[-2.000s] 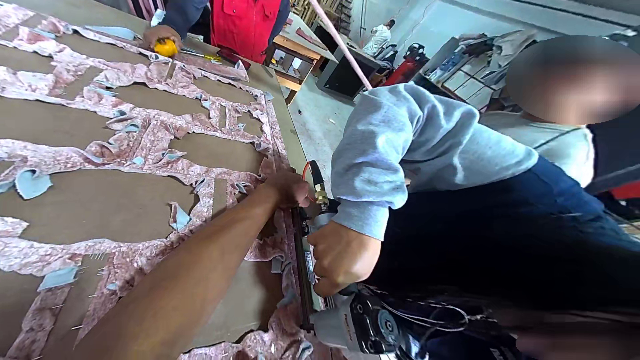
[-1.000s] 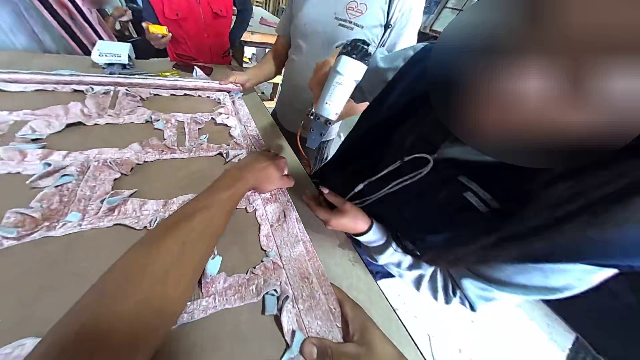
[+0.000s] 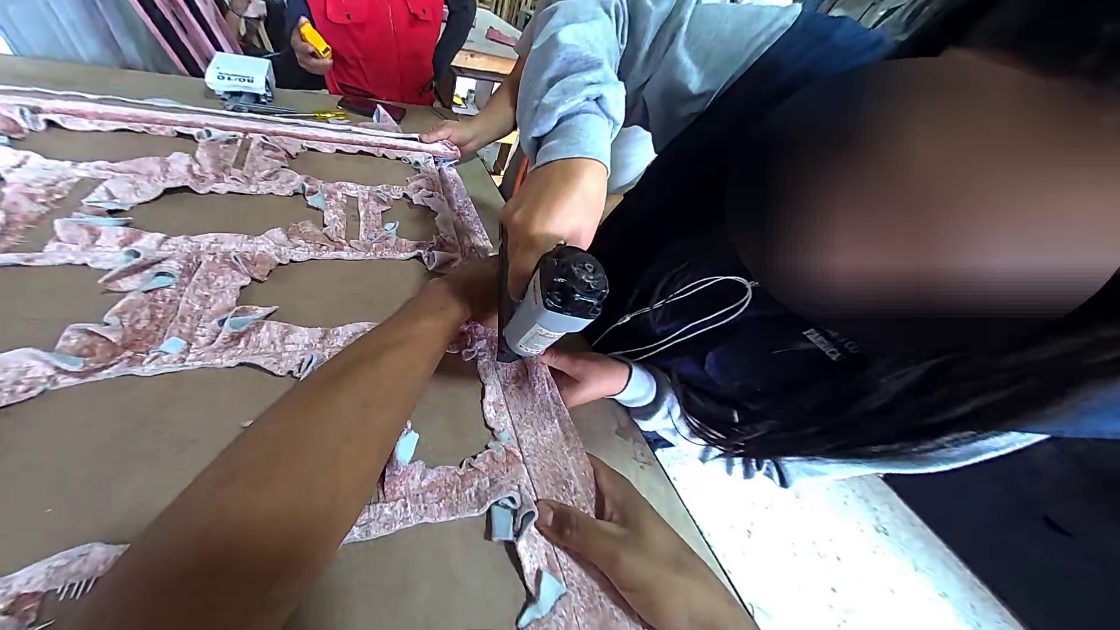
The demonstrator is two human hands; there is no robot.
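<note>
A frame of crossing rails (image 3: 534, 420), wrapped in mottled pink fabric with light blue scraps, lies on a brown-topped table. My right hand (image 3: 604, 534) grips its near right rail, thumb on top and fingers around the outer side. My left hand (image 3: 472, 284) is at the same rail farther up, its fingers hidden behind a co-worker's hand and tool. That co-worker's hand (image 3: 556, 210) holds what looks like a power stapler (image 3: 551, 302), with a black end and pale body, down on the rail between my hands. Another person's hand (image 3: 586, 376) touches the rail's outer side beside the tool.
A person's head and dark-clad body lean in close at right. At the far corner a hand (image 3: 455, 136) holds the frame. Beyond stand a white box (image 3: 239, 74), a yellow-handled tool (image 3: 328, 115) and a person in a red vest holding a yellow object (image 3: 315, 39). Loose staples lie lower left.
The co-worker's tool, raised off the frame a second ago, is now down on the rail by my left hand. My right hand stays on the near part of the rail.
</note>
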